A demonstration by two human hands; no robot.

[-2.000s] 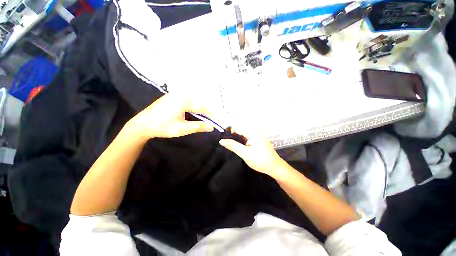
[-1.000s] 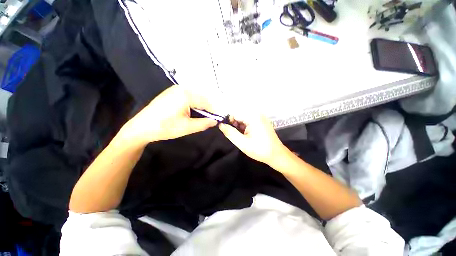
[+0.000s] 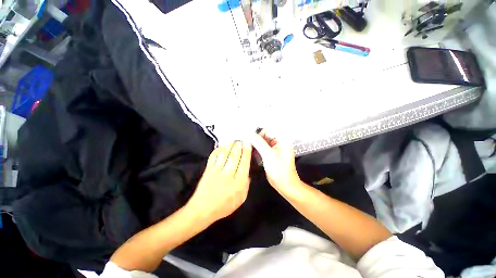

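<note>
A large black garment (image 3: 147, 119) covers the left side and the lap, with a white-edged strip (image 3: 173, 89) along its edge over the white table. My left hand (image 3: 225, 176) lies back-up on the garment at the table's front edge, its fingers together at the end of the strip; what is under them is hidden. My right hand (image 3: 277, 163) is beside it, touching or nearly touching. A small dark piece (image 3: 259, 130) shows at its thumb and fingertips, pinched there. The sewing machine's needle area (image 3: 269, 43) is beyond the hands, with no cloth under it.
Black-handled scissors (image 3: 322, 25), pens (image 3: 348, 48) and a small brown tab (image 3: 319, 56) lie behind. A smartphone (image 3: 443, 66) and metal parts (image 3: 432, 19) are at right. A measuring strip (image 3: 380, 127) runs along the front edge. Pale garment pieces (image 3: 405, 168) hang below.
My left hand has moved right and down and turned back-up, covering the strip formerly seen between the hands. The white-edged garment edge now extends nearer the hands. The view has shifted slightly.
</note>
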